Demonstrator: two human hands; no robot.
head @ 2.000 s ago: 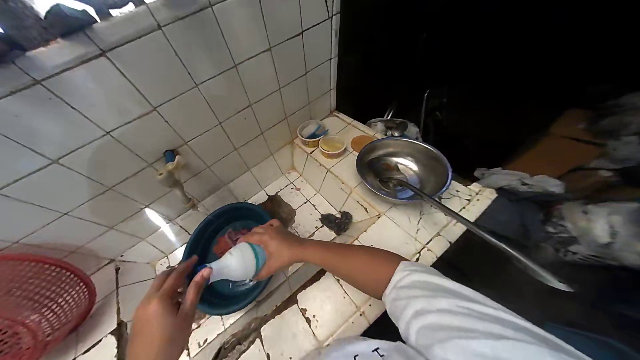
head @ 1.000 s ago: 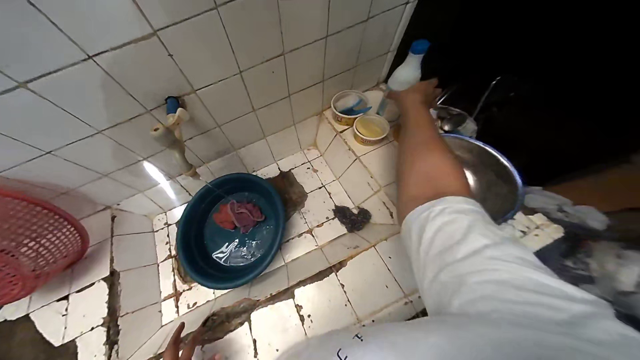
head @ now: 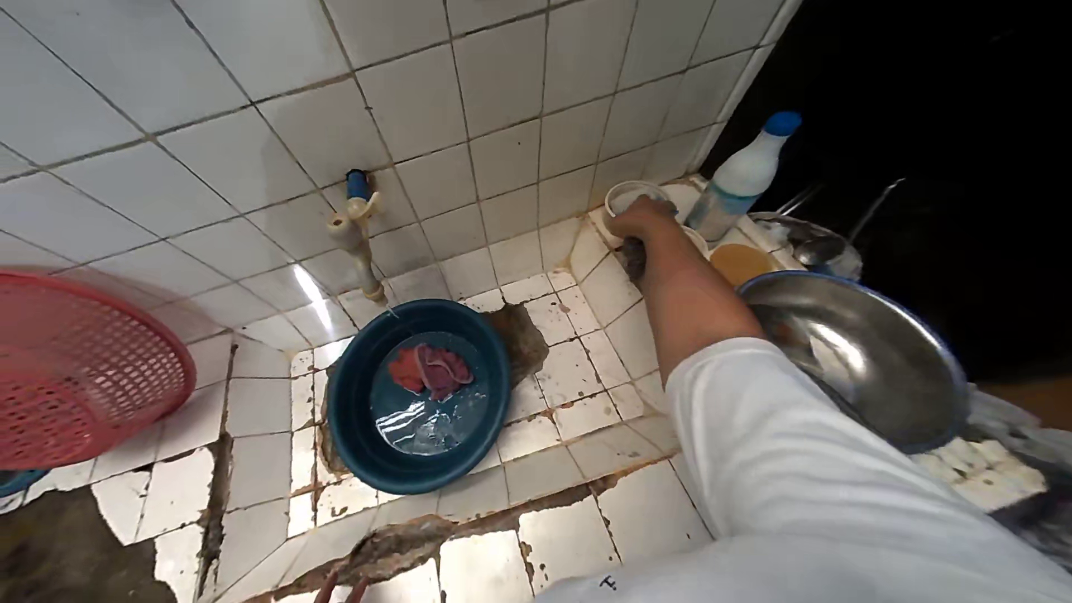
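Note:
My right hand (head: 643, 219) reaches into a small white tub (head: 621, 194) on the ledge at the back right; its fingers are partly hidden, and a dark scrubber (head: 633, 258) shows beside the wrist. Just right of it a white plastic bottle with a blue cap (head: 744, 180) stands upright. Only fingertips of my left hand (head: 342, 589) show at the bottom edge. A dark teal basin (head: 419, 479) with water and a red and purple cloth (head: 435, 371) sits below a plastic tap (head: 358, 243), from which a thin stream runs.
A pink plastic basket (head: 100, 368) is at the left. On the right lie a large metal bowl (head: 871, 352), a round tan lid (head: 741, 263) and a container with metal utensils (head: 816, 247). The tiled counter (head: 569, 536) has broken, rough edges.
The bottle, held over the basin at first and then at the ledge, now stands released there. My right hand has moved from it to the white tub. My left hand has left the basin area.

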